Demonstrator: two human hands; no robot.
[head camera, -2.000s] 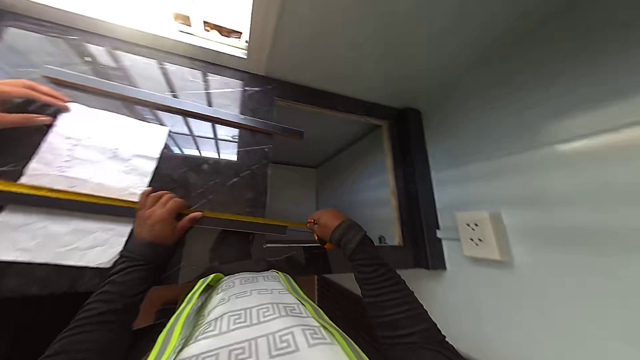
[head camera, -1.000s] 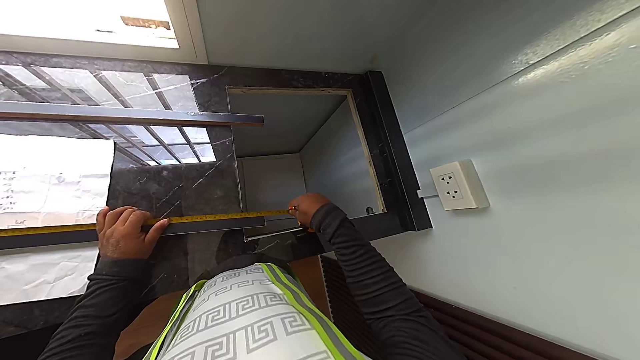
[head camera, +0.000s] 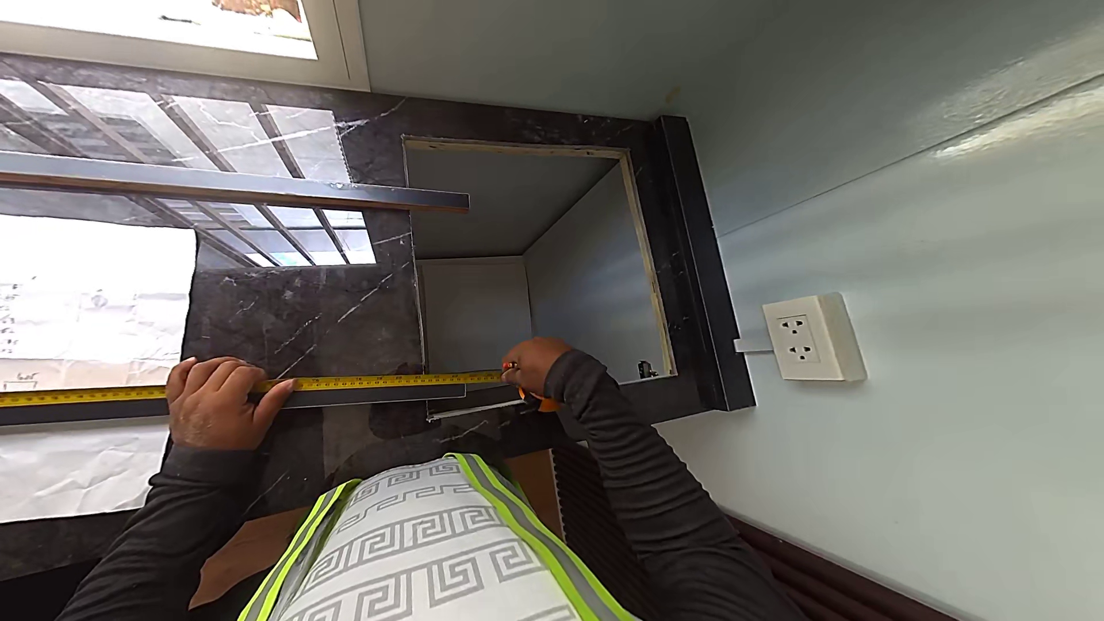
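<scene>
A yellow tape measure blade (head camera: 371, 382) lies extended along a dark, narrow strip (head camera: 371, 396) on the black marbled countertop (head camera: 293, 319). My left hand (head camera: 217, 402) grips blade and strip together, its thumb pointing right along them. At the blade's right end, over the near edge of the rectangular cutout, my right hand (head camera: 539, 369) holds the orange and black tape case (head camera: 548, 403), which is mostly hidden under the hand. The strip's right end reaches over the cutout, just left of my right hand. Sheets of white paper (head camera: 95, 302) with faint drawing lie at the left, under the strip.
A second strip (head camera: 233, 185) lies farther back, its end over the cutout (head camera: 474, 302). A dark upright edging (head camera: 703, 267) borders the countertop by the pale wall. A white power outlet box (head camera: 813, 338) is on that wall. A window frame (head camera: 354, 52) stands at the back left.
The view has shifted to the right. Another hand, at the far left edge two seconds ago, is out of view. Both my hands stay on the tape measure.
</scene>
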